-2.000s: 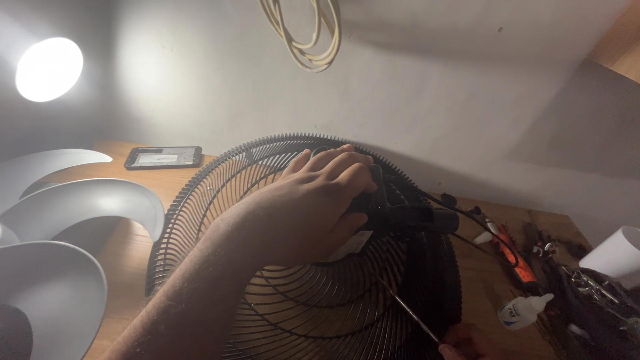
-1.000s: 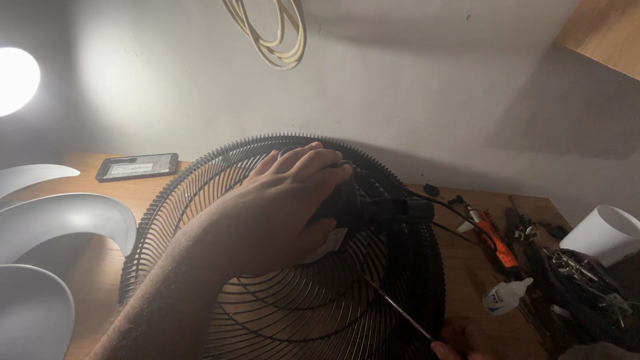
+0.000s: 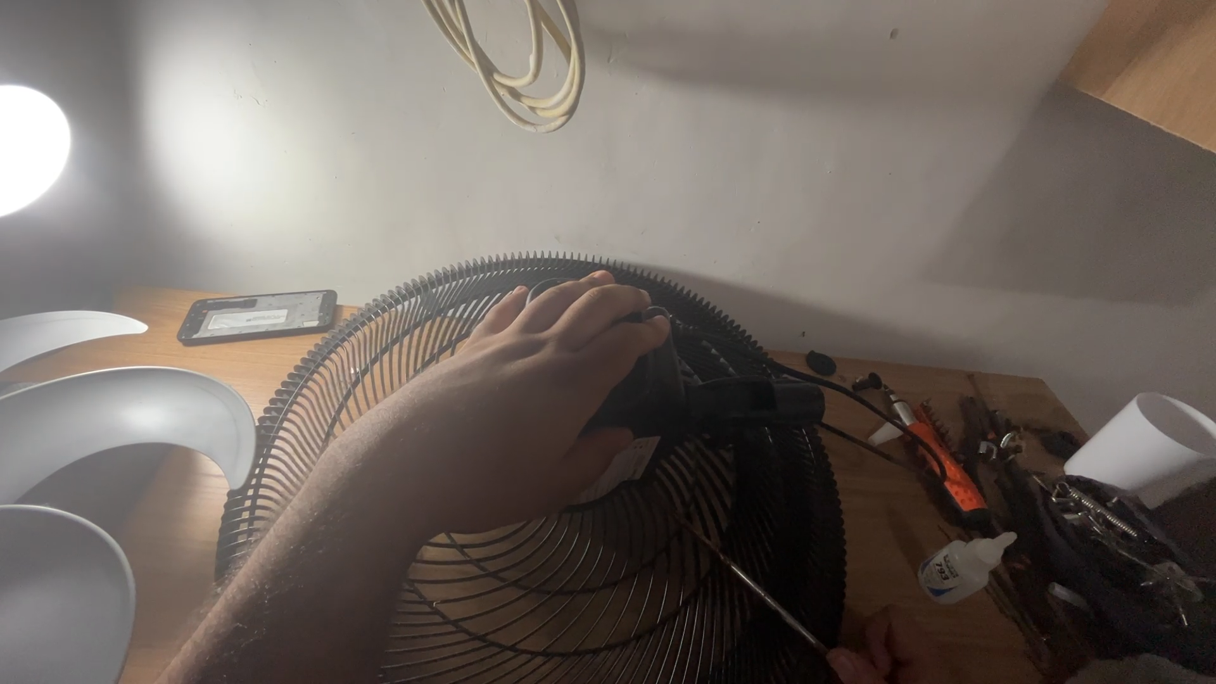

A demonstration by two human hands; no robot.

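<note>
A black wire fan grille point(image 3: 532, 608) lies on the wooden table, with a black motor housing point(image 3: 655, 394) at its middle. My left hand point(image 3: 532, 389) grips the top of this housing, its fingers curled over the far side. At the bottom right, my right hand point(image 3: 879, 651) holds a thin metal rod, likely a screwdriver shaft point(image 3: 774, 603). The shaft slants up and left over the grille toward the housing's lower side. Its handle is hidden by the fingers and the dark; whether its tip touches anything cannot be told.
Grey fan blades point(image 3: 142, 408) stand at the left near a phone-like device point(image 3: 258, 315). On the right are an orange-handled tool point(image 3: 945, 465), a small white bottle point(image 3: 964, 567), a white cup point(image 3: 1140, 442) and loose metal parts point(image 3: 1102, 513). A pale cable point(image 3: 546, 104) hangs on the wall.
The view has shifted somewhat to the right since the earliest frame. My left hand stays on the motor housing and my right hand keeps holding the rod.
</note>
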